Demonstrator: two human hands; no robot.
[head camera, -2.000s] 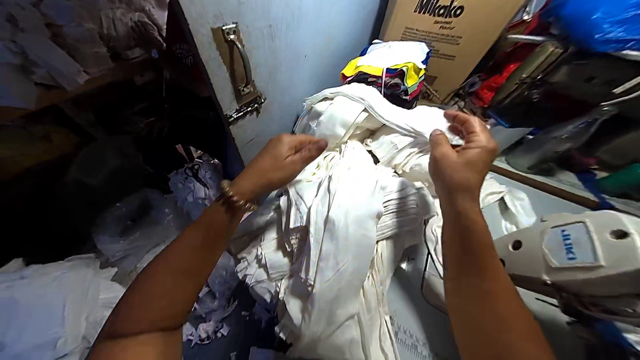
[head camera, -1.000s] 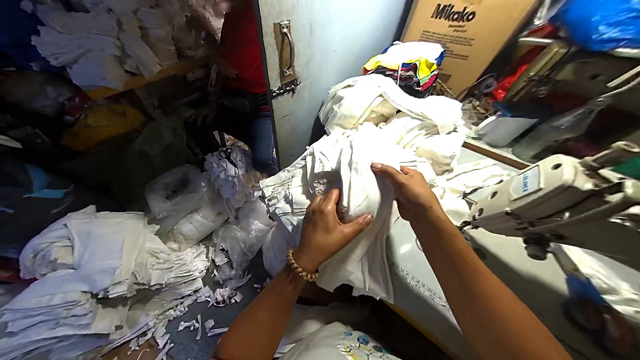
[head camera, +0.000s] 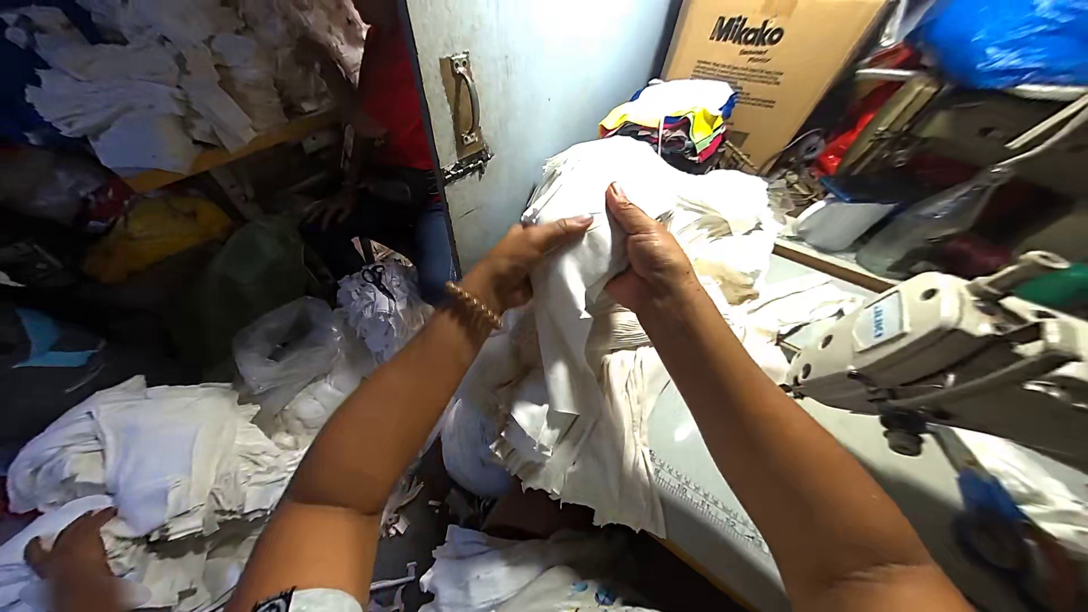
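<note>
My left hand (head camera: 523, 259), with a beaded bracelet at the wrist, grips the left side of a bunch of white fabric pieces (head camera: 565, 323). My right hand (head camera: 650, 255) holds the same bunch from the right, thumb up. The cloth hangs down between my hands over more white cloth at the table edge. Behind it lies a larger white fabric heap (head camera: 722, 204). A Juki sewing machine (head camera: 918, 340) stands to the right of my right forearm.
A metal door (head camera: 501, 204) stands ahead, beside folded colored cloths (head camera: 671, 119) and a cardboard box (head camera: 765, 76). At lower left, another person's hand (head camera: 76, 552) touches a white cloth stack (head camera: 178, 450). A person in red (head camera: 395, 110) is behind the door edge. Plastic bags (head camera: 289, 340) lie left.
My hands were apart over the heap two seconds ago; now both hold a bunch of white cloth, raised farther forward than one second ago. Another person's hand has appeared at lower left.
</note>
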